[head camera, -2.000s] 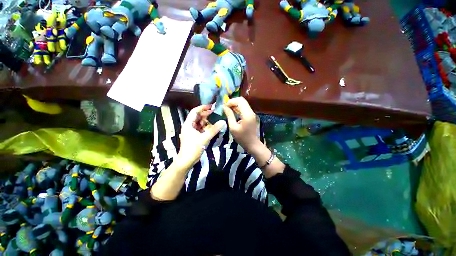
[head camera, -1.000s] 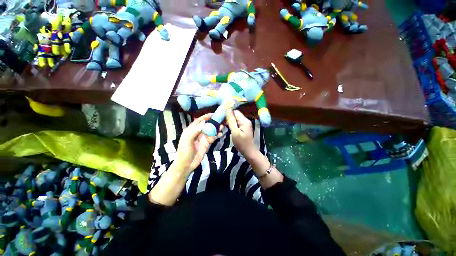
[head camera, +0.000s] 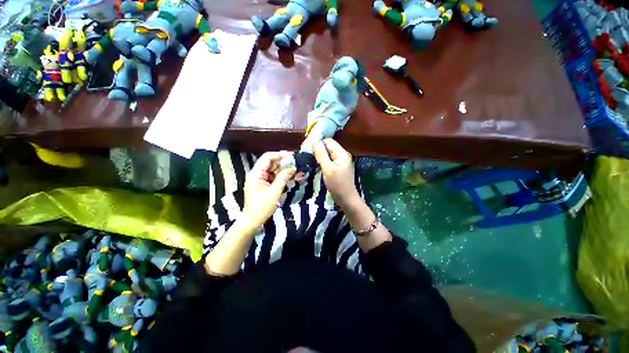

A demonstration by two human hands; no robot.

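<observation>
A grey-blue stuffed doll (head camera: 334, 103) lies at the table's front edge, its head end pointing away and its legs towards me. It seems turned on its side, with a yellow band showing. My left hand (head camera: 268, 180) holds the foot end beside a dark band. My right hand (head camera: 334, 165) pinches the leg just above that band. The fingers partly cover the foot. A fine thread cannot be made out.
Brown table (head camera: 441, 124) bears dark snips with a yellow stick (head camera: 383, 100), a small brush (head camera: 403, 72), paper sheets (head camera: 200, 93), more dolls (head camera: 148, 41) and small yellow dolls (head camera: 62, 62). Blue crate (head camera: 576, 62) stands right; doll heap (head camera: 83, 296) and yellow sack (head camera: 110, 210) lie lower left.
The doll has turned from lying sideways with its front and arms showing to pointing away from me, its front now mostly hidden. Both hands still hold the same leg area.
</observation>
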